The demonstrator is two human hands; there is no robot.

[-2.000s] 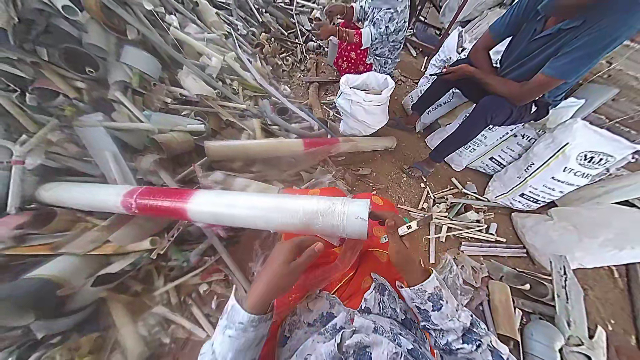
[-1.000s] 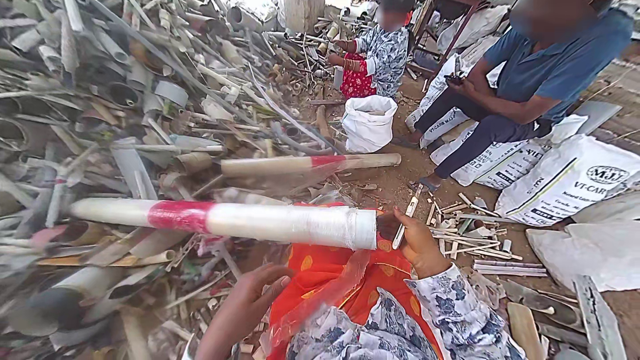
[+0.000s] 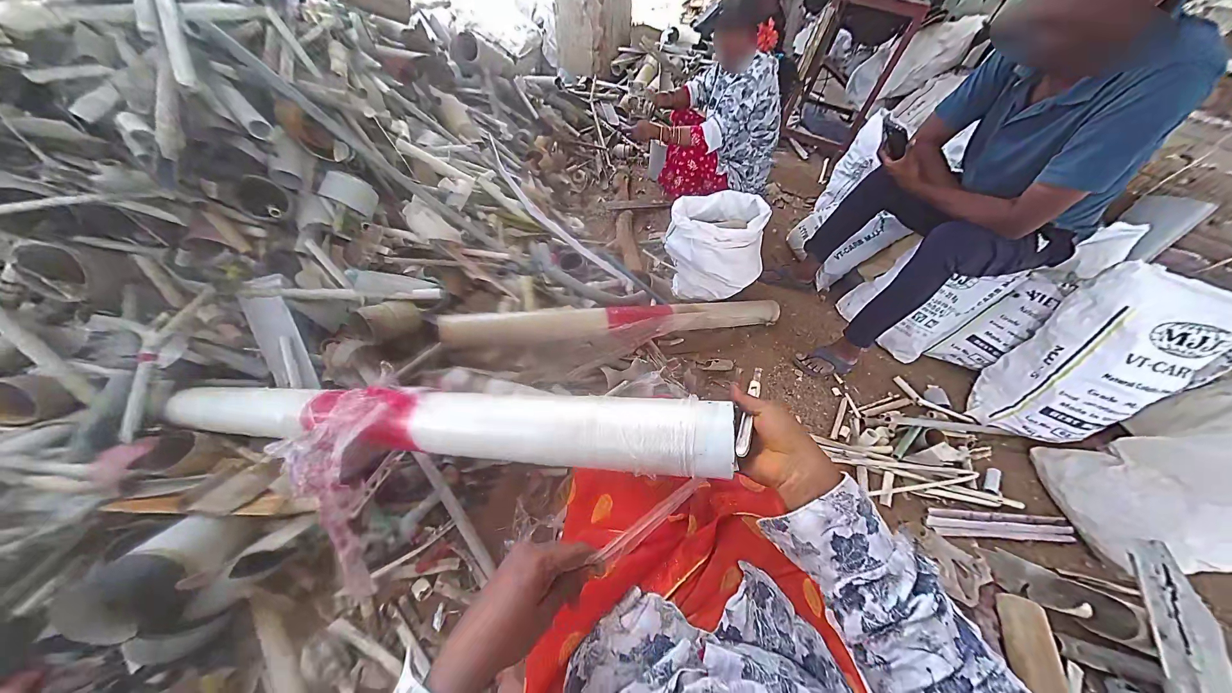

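A long white plastic pipe (image 3: pixel 558 433) with a red band lies across the view above my lap. Clear plastic film (image 3: pixel 337 500) hangs crumpled from the pipe around the band. At the pipe's right end is my right hand (image 3: pixel 784 448), its fingers around a small metal-edged tool (image 3: pixel 749 414), perhaps a knife or blade. Below the pipe, my left hand (image 3: pixel 549 577) grips a strand of the film (image 3: pixel 650 525) that stretches up toward the pipe's right part.
Scrap pipes (image 3: pixel 241 192) are heaped at the left. Beyond lies another red-banded pipe (image 3: pixel 539 325), near a white sack (image 3: pixel 717 245). One person (image 3: pixel 1049 144) sits at the right on printed sacks (image 3: pixel 1107 356); another (image 3: pixel 746 115) sits farther back. Cut strips (image 3: pixel 924 462) lie right of my hand.
Crumpled film now hangs at the red band, where the earlier frames show none. My left hand, apart from the film a second ago, has closed on a strand of it.
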